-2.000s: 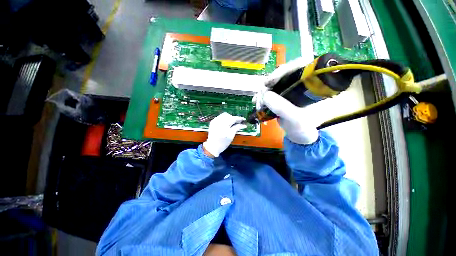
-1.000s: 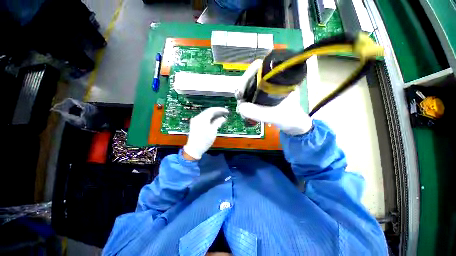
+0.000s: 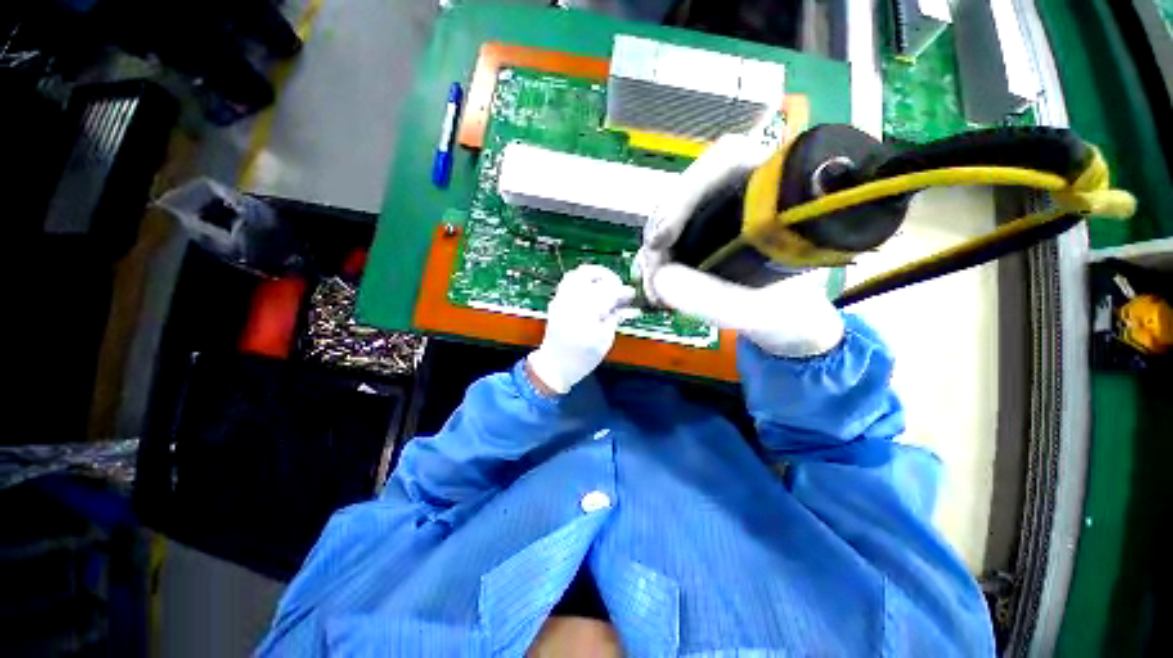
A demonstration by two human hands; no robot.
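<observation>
A green circuit board [image 3: 515, 264] with a long low white heatsink [image 3: 579, 184] and a taller finned heatsink [image 3: 695, 93] lies on an orange-brown fixture [image 3: 482, 321]. My gloved right hand [image 3: 753, 302] is shut on a black and yellow electric screwdriver [image 3: 823, 199], its tip end low near the board's front right part. My gloved left hand [image 3: 585, 324] is beside the tip, over the board's front edge, fingertips pinched together. Something small and dark shows at its fingertips, too small to name. The screwdriver's bit is mostly hidden by my hands.
A blue marker pen [image 3: 448, 134] lies on the green bench top [image 3: 409, 193]. At left are a screw box [image 3: 367, 337], red material [image 3: 273, 316], a crumpled plastic bag [image 3: 212, 212] and a black parts bin [image 3: 277, 444]. A pale conveyor [image 3: 945, 386] runs at right with another board [image 3: 920, 97].
Since one second ago my left hand has moved right to the screwdriver's tip and its fingers have closed. The screwdriver has moved right and changed angle. The whole view has shifted and tilted slightly.
</observation>
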